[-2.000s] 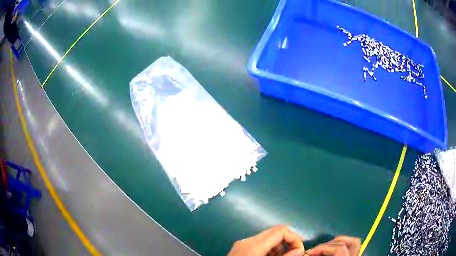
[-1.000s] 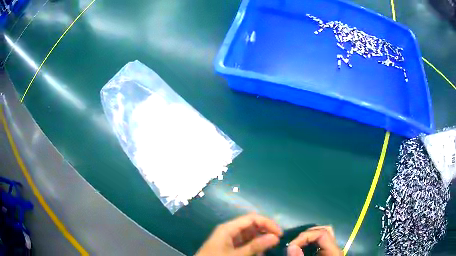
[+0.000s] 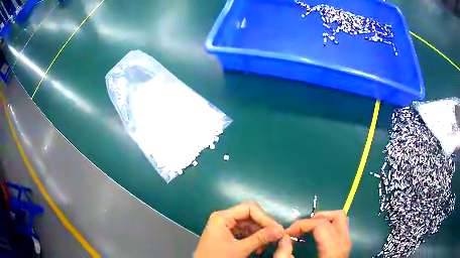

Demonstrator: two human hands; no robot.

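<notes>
My left hand point(image 3: 239, 232) and my right hand point(image 3: 323, 232) are at the bottom centre, bare, with their fingertips touching. A small dark-and-white pin point(image 3: 297, 240) shows between the fingertips, its tip pointing right. Anything pinched inside my left fingertips is hidden. Another pin point(image 3: 315, 202) stands out just above my right hand. The clear bag of white caps point(image 3: 171, 121) lies left of centre, its mouth facing the hands. One loose white cap point(image 3: 226, 157) lies to the right of the mouth.
A blue tray point(image 3: 302, 68) at the top holds a thin scatter of finished assemblies point(image 3: 348, 22). A large pile of pins point(image 3: 416, 176) lies on the right with a small clear bag point(image 3: 444, 123) at its upper edge. A yellow line point(image 3: 364, 156) runs between hands and pile.
The hands, apart one second ago, are now together at the fingertips with a pin showing. The view has shifted, so the tray, bag and pile sit higher in the picture.
</notes>
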